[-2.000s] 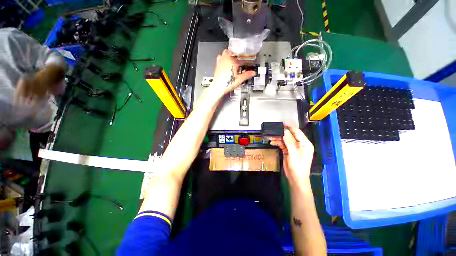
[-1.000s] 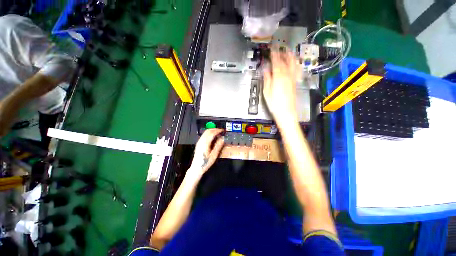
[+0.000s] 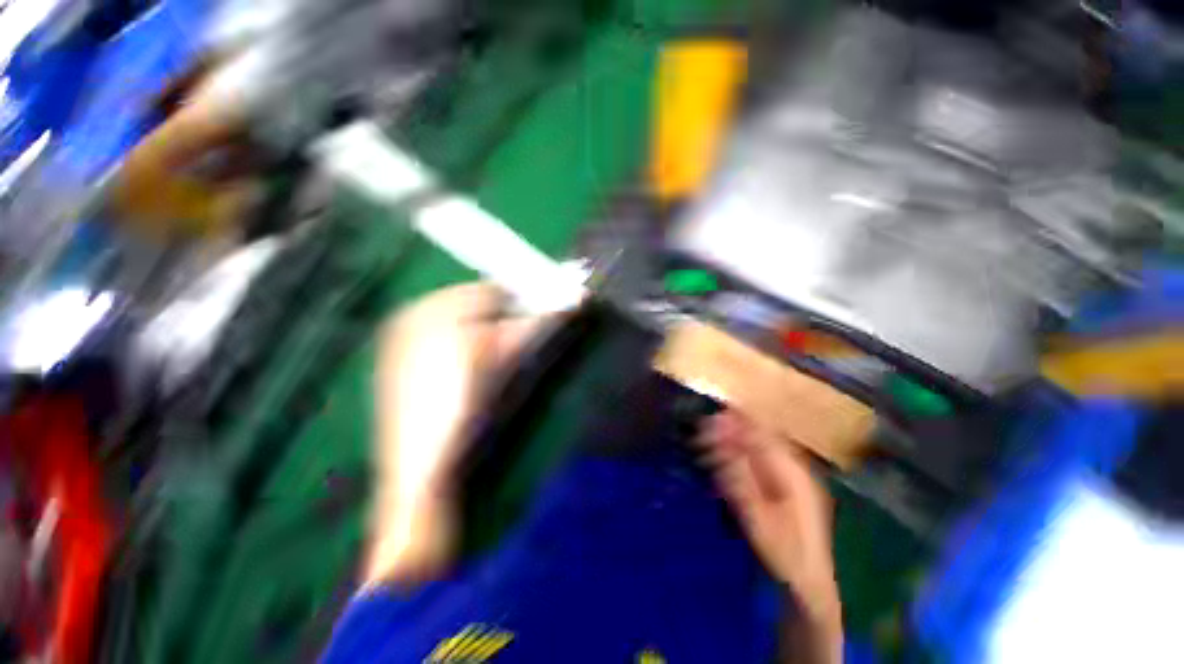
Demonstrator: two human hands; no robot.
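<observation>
The view is strongly blurred and tilted. My left hand (image 3: 448, 331) is over the belt's near edge, by the end of the white strip (image 3: 487, 247); its fingers are smeared and I cannot tell if it holds anything. My right hand (image 3: 766, 486) is below the brown cardboard strip (image 3: 766, 389), fingers pointing up and left. The area at its fingertips is dark, and I cannot tell if a part is there. The front panel shows green buttons (image 3: 691, 280) and a red button (image 3: 795, 340). The base plate (image 3: 779, 247) lies behind; its fixture is unreadable.
A yellow bar (image 3: 699, 117) stands left of the plate, another (image 3: 1104, 366) at the right. The blue tray (image 3: 993, 532) with white liner (image 3: 1104, 584) is at lower right. A blurred person's arm (image 3: 182, 169) is across the green belt at upper left.
The view has swung left and tilted. My left hand has left the left green button and moved to the belt edge. My right hand has come back from the fixture to below the cardboard.
</observation>
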